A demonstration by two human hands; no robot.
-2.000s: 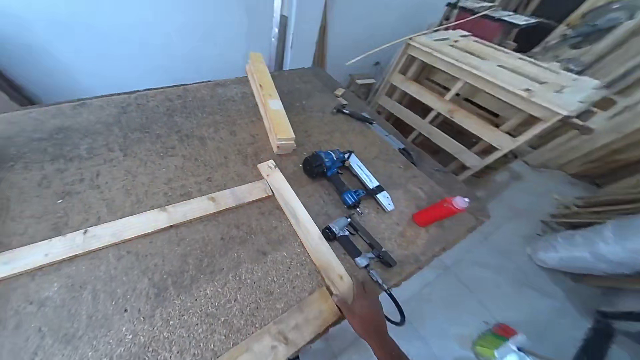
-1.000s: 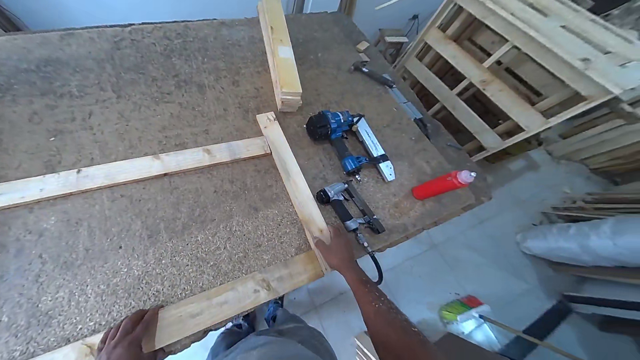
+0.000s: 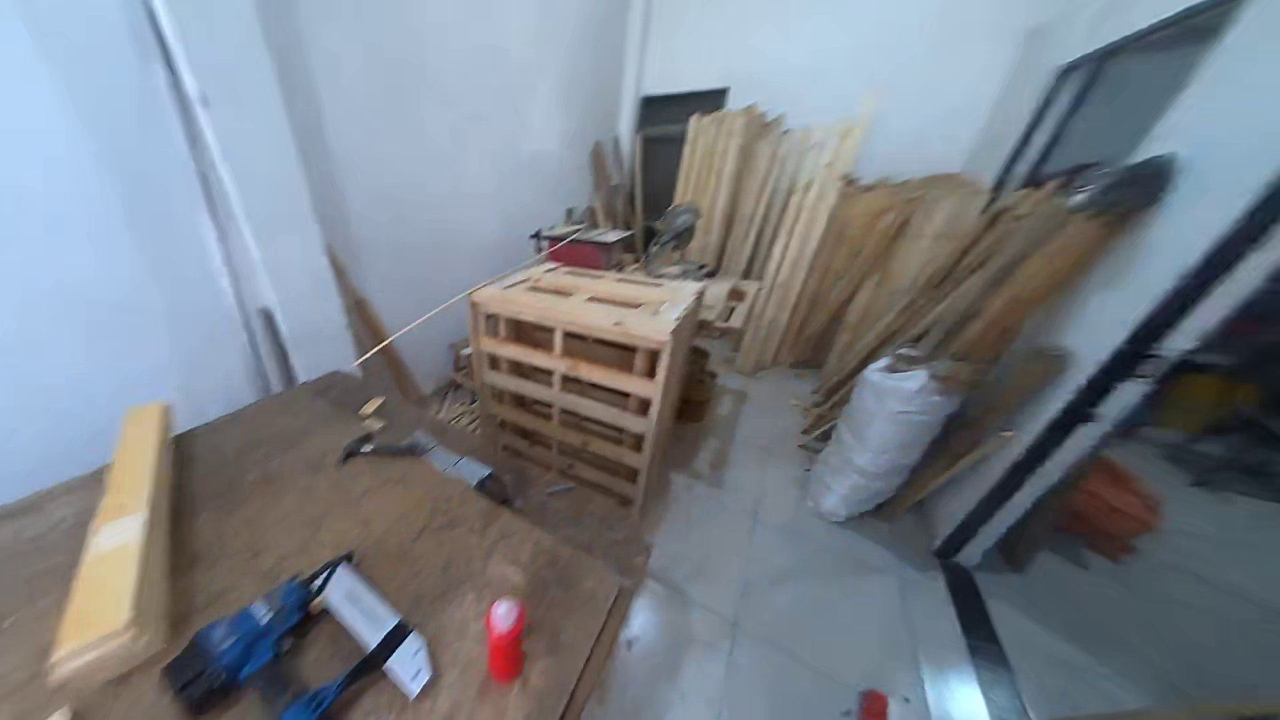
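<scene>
Neither of my hands shows in the head view. At the lower left, a blue and black pneumatic nailer (image 3: 245,635) with a silver magazine lies on the brown wooden worktable (image 3: 430,540). A red plastic bottle (image 3: 505,640) with a pale cap stands to its right, near the table's edge. Stacked wooden boards (image 3: 115,550) lie at the left. Farther back on the table are a hammer (image 3: 385,447) and, beside it, a grey tool (image 3: 460,465) whose kind is unclear. The view is somewhat blurred.
Beyond the table stands a slatted wooden crate (image 3: 580,390). Long planks (image 3: 770,230) lean on the back wall, with more boards (image 3: 920,260) to the right. A white sack (image 3: 875,435) stands on the tiled floor. A dark-framed doorway (image 3: 1100,400) is at the right.
The view has swung up and to the right. Both hands, seen on the wooden frame one second ago, are out of view, as are the frame and the smaller nailer.
</scene>
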